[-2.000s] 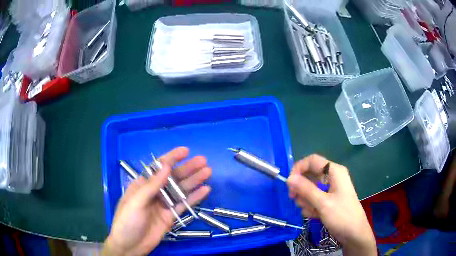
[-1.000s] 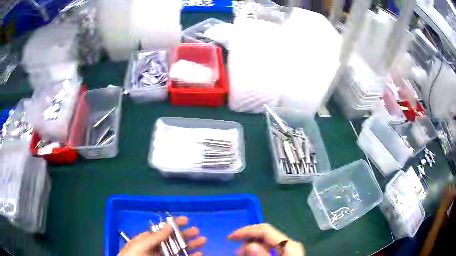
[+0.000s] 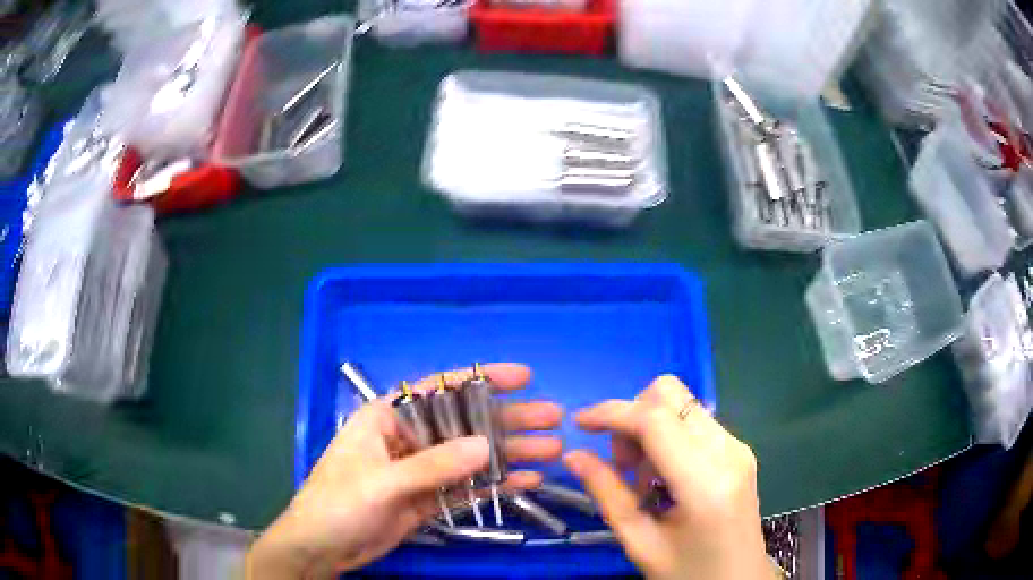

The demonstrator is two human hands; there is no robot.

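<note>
My left hand (image 3: 391,482) holds three shafted cylinders (image 3: 447,419) side by side across its fingers, thumb over them. Their yellow-tipped ends point up and away, and their thin rods point towards me. My right hand (image 3: 691,487) is just to the right, with thumb and index finger apart and no cylinder between them. A thin dark tip at its fingers and a dark purple bit at its palm look like parts of the trimming knife (image 3: 657,496), mostly hidden. Loose cylinders (image 3: 538,512) lie in the near part of the blue work tray (image 3: 510,283), partly behind my hands.
Beyond the tray stands the lined parts box (image 3: 493,206) with cylinders in a row. The bulk parts box (image 3: 782,232) and small open box (image 3: 833,329) stand at the right. Stacked clear boxes (image 3: 91,306), a red bin (image 3: 204,187) and a pink-sided box (image 3: 244,113) are at the left.
Two seconds ago my right hand held a cylinder by its rod; its fingertips now hold none. The cylinders in my left hand now lie evenly side by side. The view tilted up, then down again.
</note>
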